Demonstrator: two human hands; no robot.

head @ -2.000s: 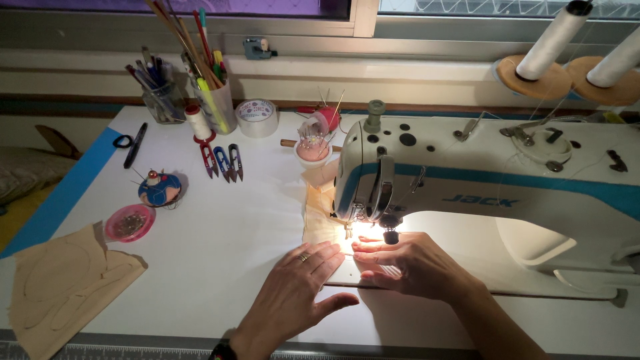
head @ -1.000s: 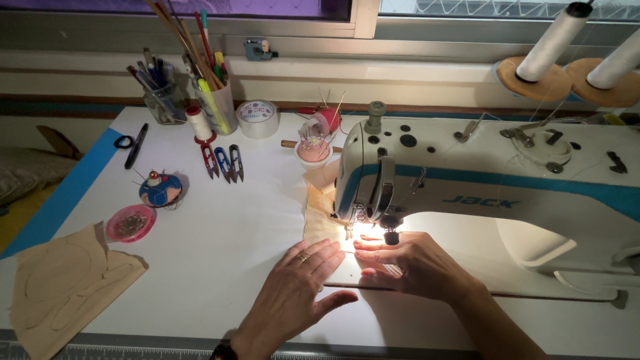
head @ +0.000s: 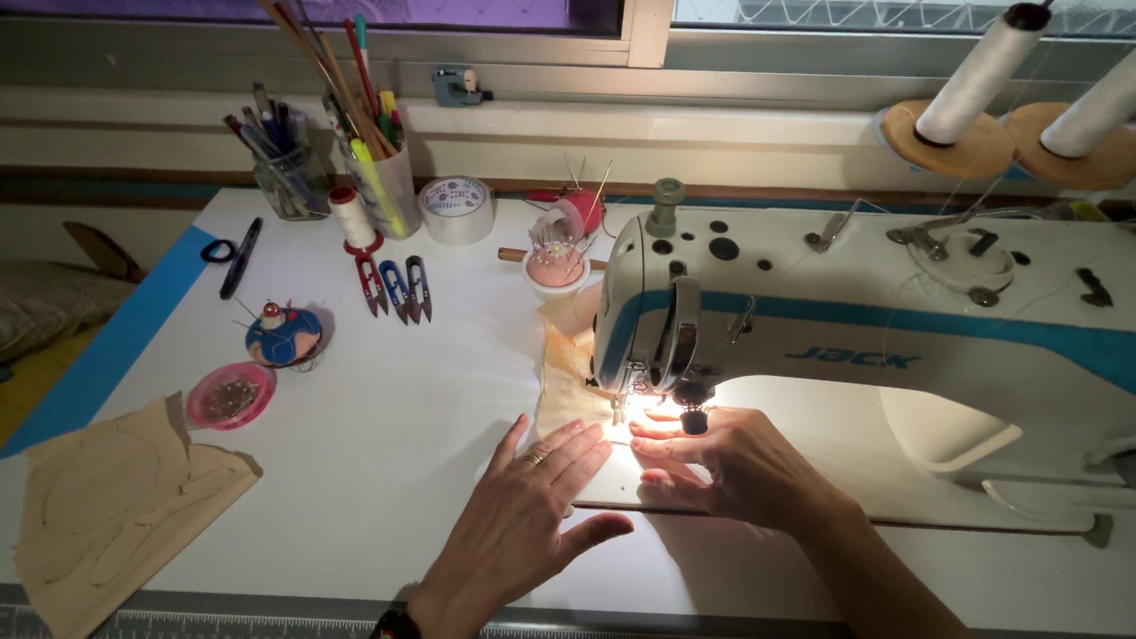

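A piece of light beige fabric [head: 568, 377] lies under the needle area of a white and teal Jack sewing machine [head: 763, 328], lit by its lamp. My left hand [head: 541, 497], with a ring and a wristband, rests flat, its fingertips on the fabric's near edge and its thumb spread. My right hand [head: 728, 461] lies just right of the presser foot [head: 619, 406], fingers bent and fingertips down near the fabric's edge. Glare hides exactly what those fingertips touch. Neither hand is closed around anything.
Left are marked beige fabric [head: 124, 506], a pink dish of pins [head: 231, 396], a blue pincushion [head: 284, 335] and several thread snips [head: 393, 288]. Behind stand a thread spool [head: 353, 217], pen holders [head: 382, 191], tape [head: 455, 210] and a pink pincushion [head: 556, 266]. A ruler [head: 222, 623] runs along the front.
The fabric under the machine has shifted slightly, its far part lying differently beside the machine head. Both hands stay in nearly the same place.
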